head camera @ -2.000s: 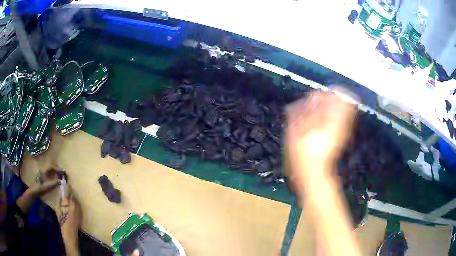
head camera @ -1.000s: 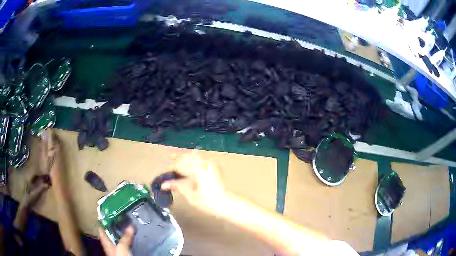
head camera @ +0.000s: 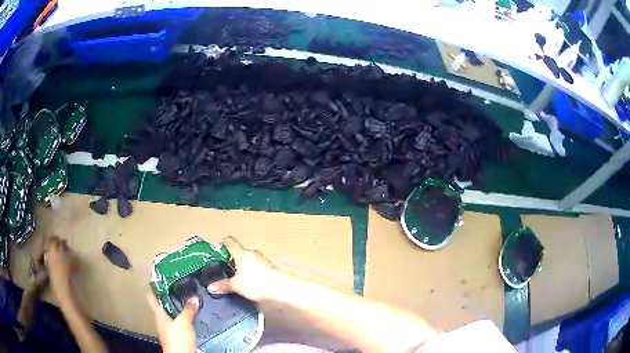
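Observation:
A green shell (head camera: 181, 262) with a dark inner tray (head camera: 224, 318) and a pale rounded rim lies over the tan sheet at the lower left of centre. Two black seat-shaped parts (head camera: 185, 288) sit side by side inside it. My left hand (head camera: 176, 324) holds the shell's left side, its thumb on the left black part. My right hand (head camera: 242, 274) is at the shell's right side, its fingers on the right black part. The fingers under the shell are hidden.
A long pile of black parts (head camera: 297, 138) lies behind the tan sheets (head camera: 304, 241). Two other shells (head camera: 432, 214) lie at the right. Stacked green shells (head camera: 47, 138) and another person's hands (head camera: 59, 265) are at the left. A loose black part (head camera: 116, 255) lies nearby.
My right hand has moved from the pile to the shell, bringing a black part that now sits inside it. My left hand stays on the shell. The view has shifted.

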